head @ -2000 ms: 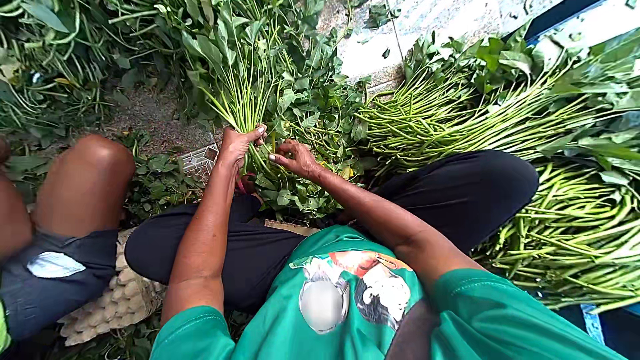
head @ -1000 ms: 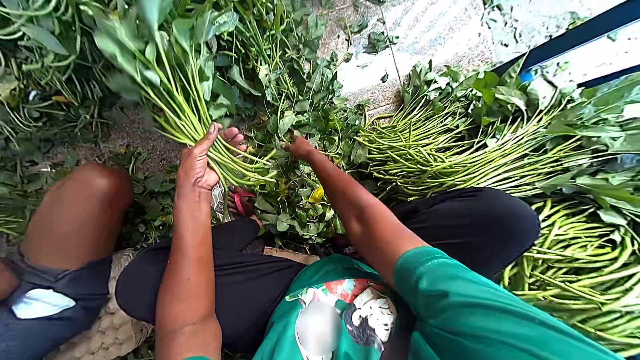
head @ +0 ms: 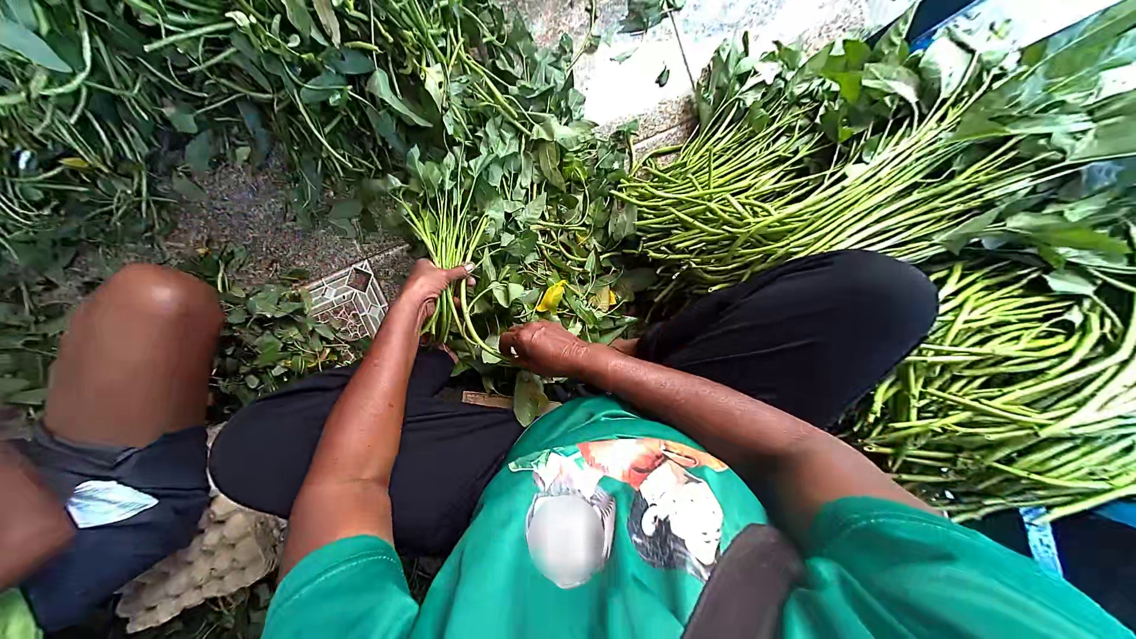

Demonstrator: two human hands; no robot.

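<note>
My left hand (head: pixel 437 288) is closed around a bunch of leafy green stems (head: pixel 451 226), whose leaves point away from me and whose cut ends come out below the fist. One or more stems curve from the bunch toward my right hand (head: pixel 543 348), which is closed low beside it, near my lap; its fingertips seem to pinch a stem end. Loose leaves and vines (head: pixel 550 213) lie beyond and between the hands, with a yellow leaf (head: pixel 551 296) among them.
Long-stemmed greens (head: pixel 781 195) lie heaped at the right, with more stems (head: pixel 1003 390) beyond my knee. Tangled greens (head: pixel 337 80) fill the upper left. Another person's bare knee (head: pixel 142 346) is at the left, beside an egg-tray-like carton (head: pixel 209 559). A patterned tile piece (head: pixel 351 300) lies on the ground.
The bunch in my left hand, tilted to the left a second ago, now points more straight away from me. My right hand has come down closer to my lap.
</note>
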